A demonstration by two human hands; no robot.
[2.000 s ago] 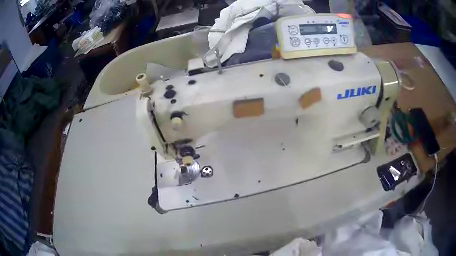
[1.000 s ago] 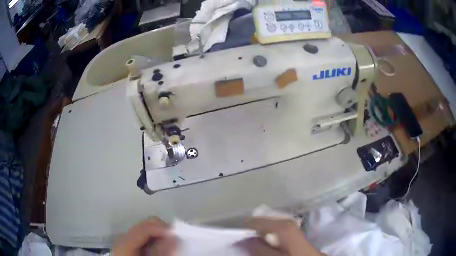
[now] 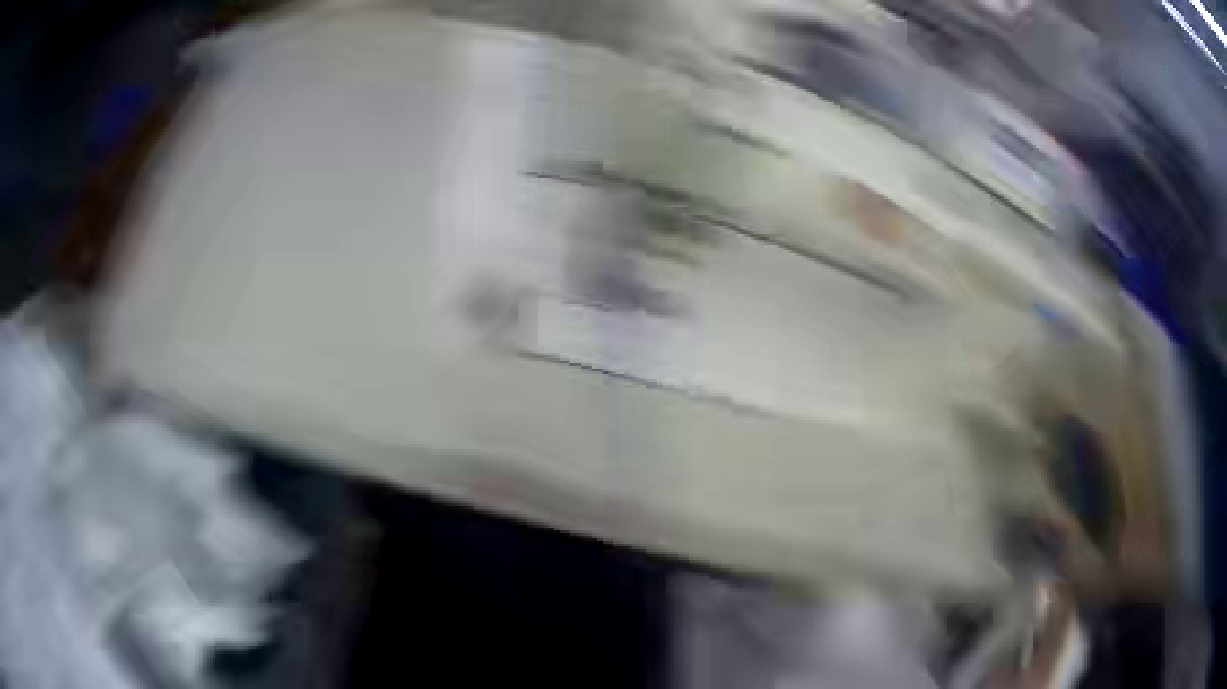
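Observation:
The whole view is strongly blurred by motion. Neither of my hands can be made out. Heaped white cloth [image 3: 175, 538] lies at the lower left, beside the table. More pale cloth [image 3: 807, 639] shows at the bottom, right of centre, below the table edge. The cream machine table [image 3: 310, 269] spans the middle of the view. The sewing machine [image 3: 767, 242] on it is a smeared pale shape, and its needle area cannot be read.
A dark gap [image 3: 511, 592] lies below the table's front edge at bottom centre. A brown surface, likely the cardboard [image 3: 1150, 498], is at the right with a dark blurred shape [image 3: 1083, 478] on it. The background at upper right is streaked.
The head view has swung and tilted, so the table and machine look slanted and more of the left cloth heap shows. The two hands holding white cloth at the bottom no longer show.

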